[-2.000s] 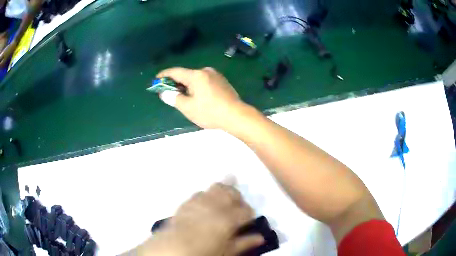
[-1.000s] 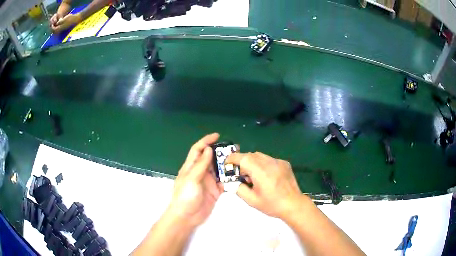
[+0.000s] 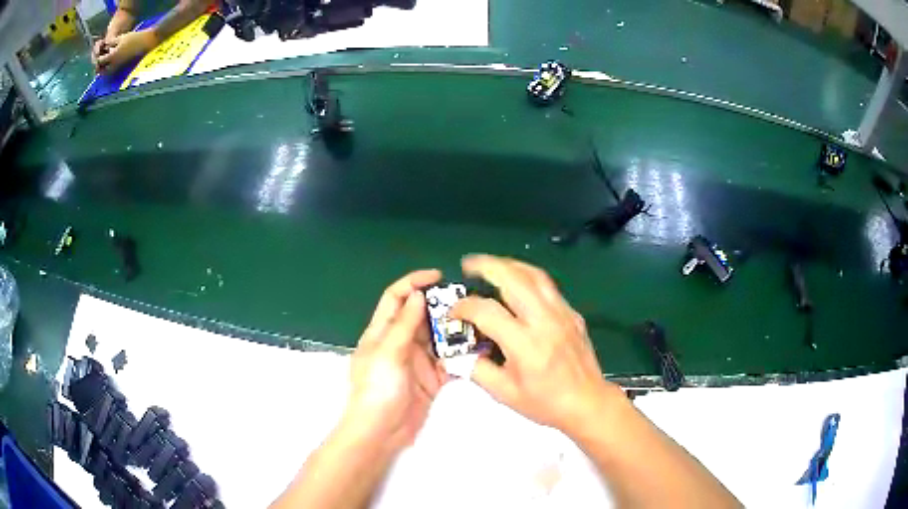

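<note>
A small circuit board (image 3: pixel 451 320) with white, blue and yellow parts faces up between my hands, near the belt's near edge. My left hand (image 3: pixel 396 348) holds it from the left side, with the thumb and fingers along its edge. My right hand (image 3: pixel 533 343) is on its right side, with a finger on the board's face and another finger raised. Whether a black case half lies under the board is hidden by my fingers.
The green belt (image 3: pixel 398 229) carries part-assembled adapters (image 3: pixel 708 259) and black cables (image 3: pixel 661 355). Black housing shells (image 3: pixel 139 437) are heaped at the left of the white sheet (image 3: pixel 269 398). A blue tool (image 3: pixel 820 455) lies right. A blue tub (image 3: pixel 25 477) stands lower left. A coworker's hands (image 3: pixel 119 50) show upper left.
Two seconds ago my right hand was over the belt with a board and my left was at a black shell. Now both hands are together at the board. Since one second ago, belt items have shifted right.
</note>
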